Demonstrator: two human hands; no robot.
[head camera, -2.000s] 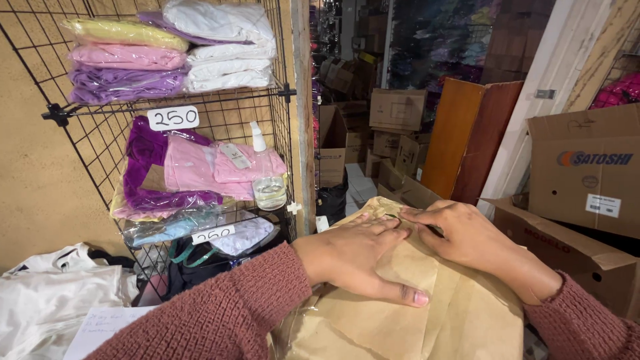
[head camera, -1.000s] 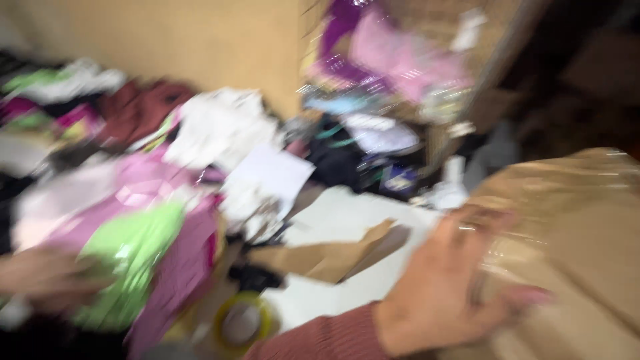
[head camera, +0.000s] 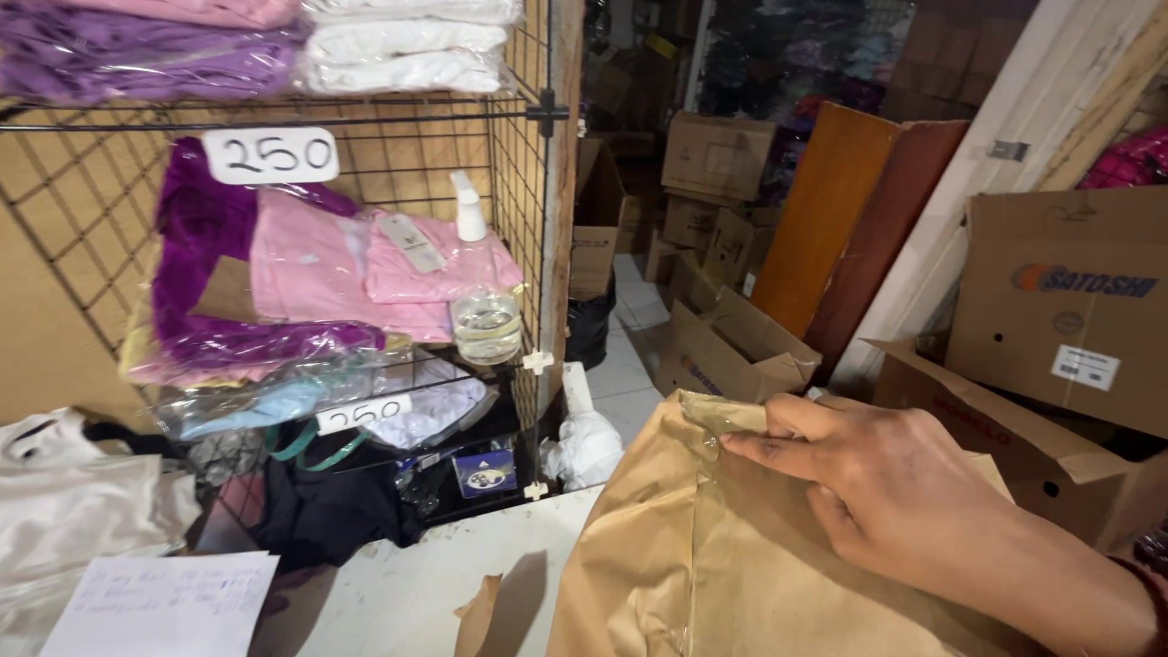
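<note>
A large brown kraft-paper parcel (head camera: 730, 566) stands at the lower right, with glossy clear tape near its top fold and down its front. My right hand (head camera: 894, 493) lies on the parcel's upper part, its fingertips at the taped top edge; the fingers are curled, and whether they pinch the paper is hard to tell. My left hand is out of view. A torn scrap of brown paper (head camera: 479, 616) rests on the white tabletop (head camera: 401, 593) to the left of the parcel. A handwritten sheet of paper (head camera: 160, 607) lies at the lower left.
A black wire rack (head camera: 411, 111) behind the table holds bagged clothing (head camera: 310, 265) and a clear pump bottle (head camera: 485, 319). White garments (head camera: 91, 493) are heaped at the left. Open cardboard boxes (head camera: 730, 356) stand on the floor beyond, and more boxes (head camera: 1058, 292) are stacked at the right.
Two seconds ago both my hands were on the parcel; now only my right hand is. The view swung left over the clothing and tape roll, then back to the parcel.
</note>
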